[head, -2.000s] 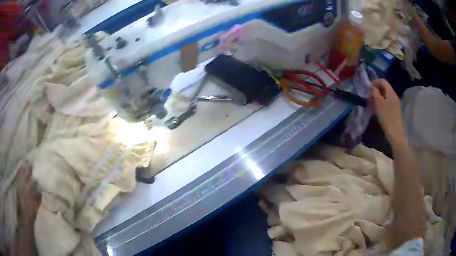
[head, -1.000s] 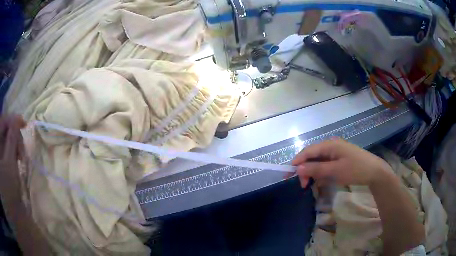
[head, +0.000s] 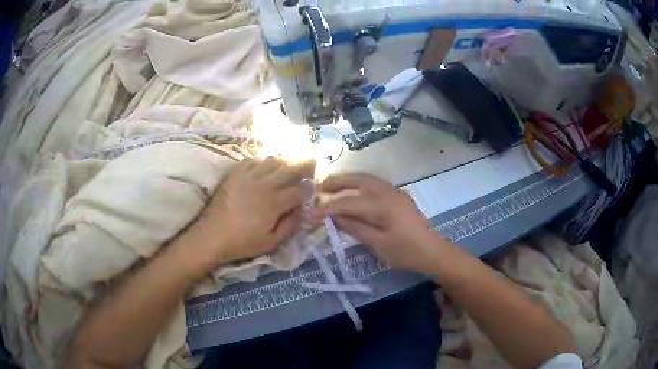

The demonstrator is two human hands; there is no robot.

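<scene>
The cream garment piece lies in a large crumpled heap left of the needle area, which is under bright lamp glare. My left hand presses on the cloth just in front of the needle area, its fingers on the fabric edge. My right hand is beside it, fingers pinched on the narrow white tape at the cloth's edge. Loose tape ends hang crossed over the table edge below the hands. The exact grip at the fingertips is blurred.
The white sewing machine head is behind. A jointed metal guide, black object and orange-red scissors handles lie to the right. A ruler strip follows the table edge. A lilac-white strip bundle and another cream bundle are right.
Both hands have moved inward from wide apart to meet in front of the needle. The tape, stretched between them before, now hangs in short loose ends. The cloth edge has shifted.
</scene>
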